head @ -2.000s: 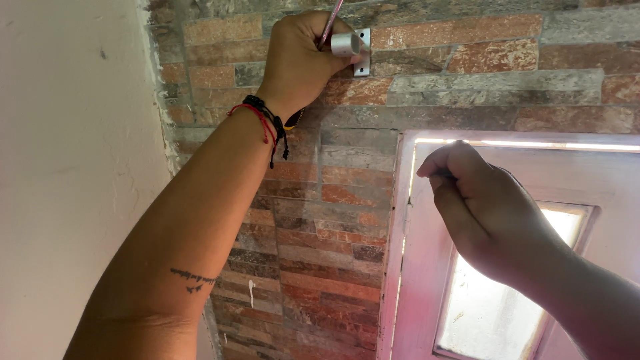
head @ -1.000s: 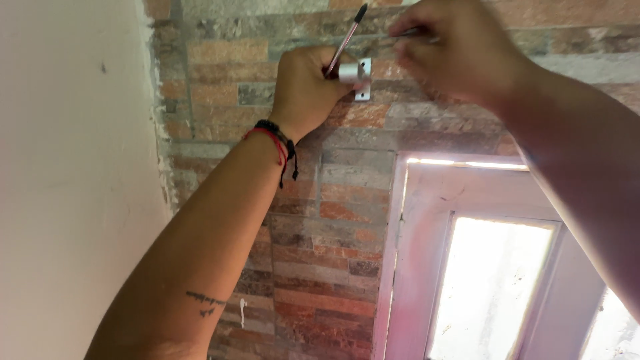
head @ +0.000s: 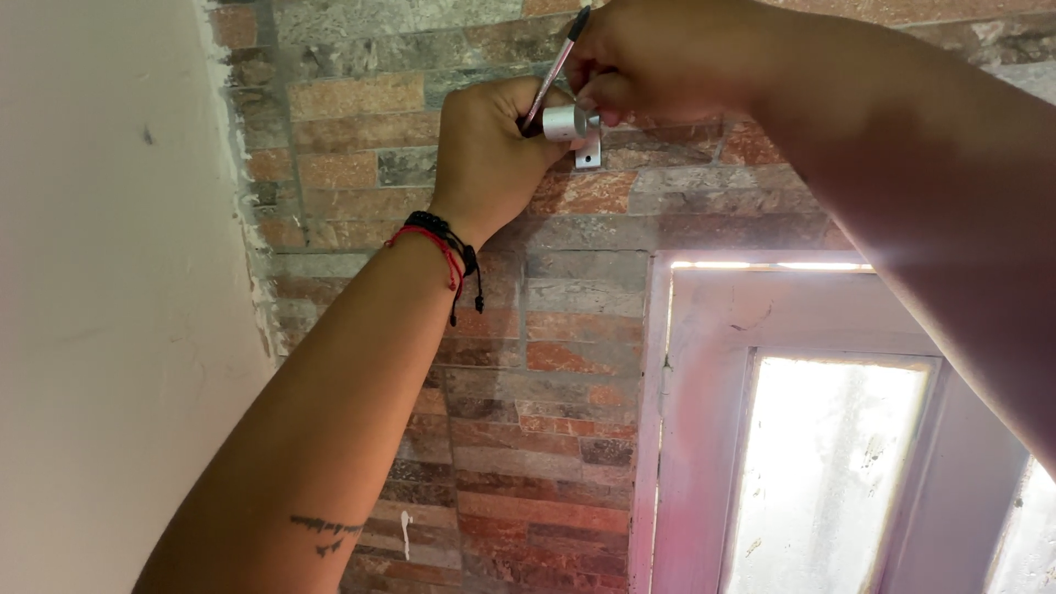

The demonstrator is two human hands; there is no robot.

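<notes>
My left hand [head: 499,148] holds a metal bracket [head: 588,155] with a round silvery end [head: 565,123] against the tiled wall. A slim rod-like tool with a dark tip [head: 551,73], its kind unclear, slants up out of the same hand. One screw hole shows near the bracket's lower end. At the bracket's upper part, my right hand [head: 639,70] has its fingers bent together close to the round end. Whatever lies between the right fingertips is hidden.
Brick-pattern stone tiles [head: 577,289] cover the wall around the bracket. A plain plastered wall [head: 115,247] meets them at the left along a rough white edge. Below right is a pale door [head: 709,396] with bright glass panes [head: 825,470], its frame close under my right forearm.
My right hand has moved from over the door up to the bracket, beside my left hand. The left hand has stayed on the bracket with the slim tool.
</notes>
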